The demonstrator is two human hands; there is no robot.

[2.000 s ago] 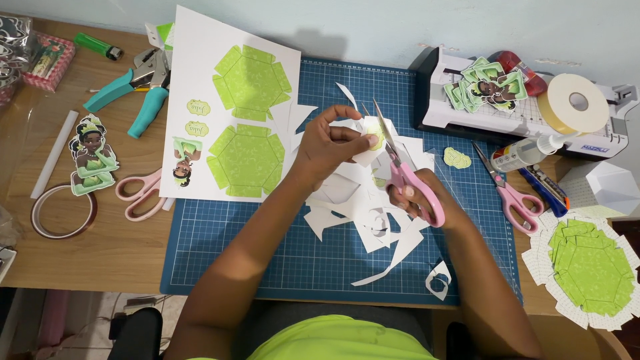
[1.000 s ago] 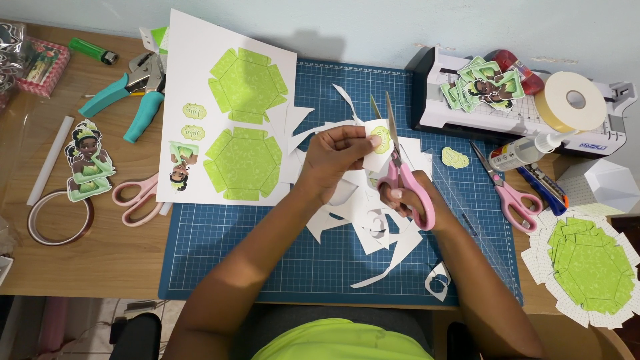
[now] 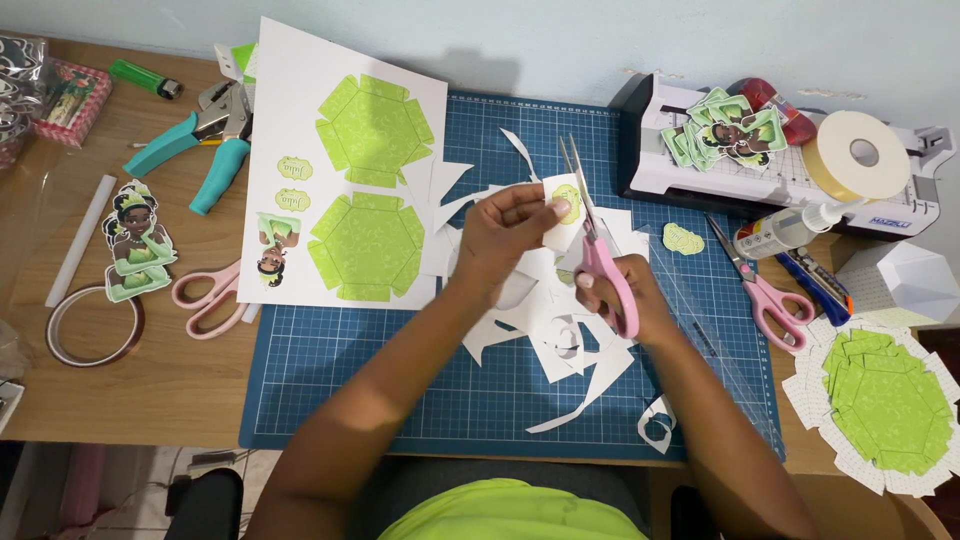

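Observation:
My left hand (image 3: 506,236) pinches a small white paper piece (image 3: 559,232) printed with a green label that bears writing. Pink-handled scissors (image 3: 606,281) are in my right hand (image 3: 626,292), their blades slightly apart and pointing up along the right edge of that piece. Below both hands, white paper offcuts (image 3: 551,352) lie heaped on the blue cutting mat (image 3: 345,375). A cut-out green label (image 3: 682,238) rests on the mat to the right. On the left lies a printed sheet (image 3: 300,105) with two green hexagonal box shapes, two small labels and a figure.
At the right are a paper trimmer (image 3: 675,180) bearing a tape roll (image 3: 855,154) and cut-out figures, a glue bottle (image 3: 780,232), second scissors (image 3: 772,304), a cutter knife (image 3: 817,285) and stacked green cut-outs (image 3: 889,405). Turquoise-handled pliers (image 3: 217,165), a brown tape roll (image 3: 94,326) and more scissors (image 3: 206,296) lie left.
The paper piece in my left hand has turned upright, and its green label now shows more fully. The scissors have stayed in my right hand beside it.

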